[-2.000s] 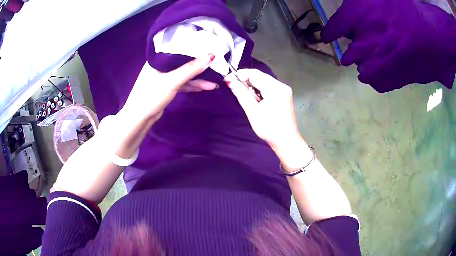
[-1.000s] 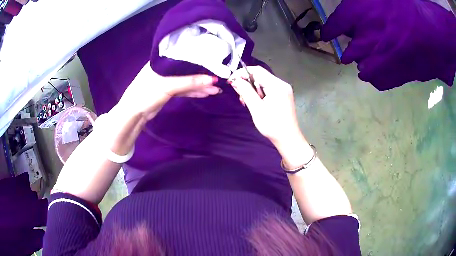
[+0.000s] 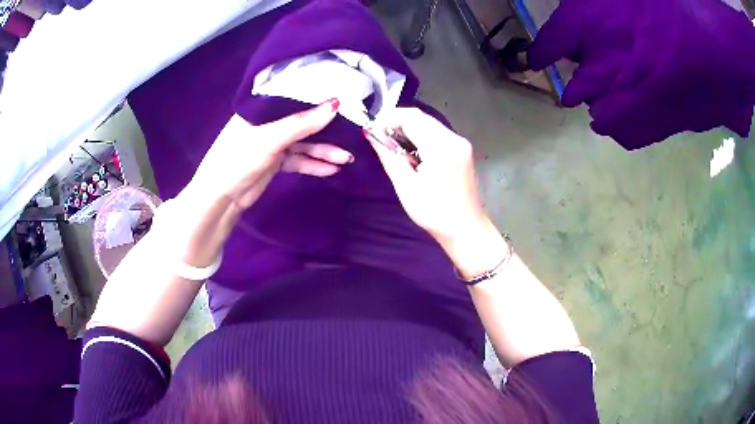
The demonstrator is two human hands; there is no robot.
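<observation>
A dark purple garment (image 3: 323,207) lies over my lap, with a raised fold at the top around white embroidery backing (image 3: 319,80). My left hand (image 3: 265,157) is at the fold's lower left edge, its thumb on the cloth edge beside the backing and its other fingers spread below. My right hand (image 3: 430,166) pinches the lower right end of the backing between thumb and finger. Small metal snips (image 3: 406,145) show in my right palm, partly hidden by the fingers; their tips cannot be made out.
A white cover (image 3: 108,66) runs along the upper left. A pink waste basket (image 3: 124,228) with scraps stands on the floor at left, near boxed spools (image 3: 95,184). A purple garment pile (image 3: 654,74) is at upper right, beside a blue-edged rack. Another purple pile (image 3: 37,356) is at lower left.
My left thumb has moved up to the fold edge and its fingers have parted from it. My right hand has shifted slightly left, and the snips' blades show less.
</observation>
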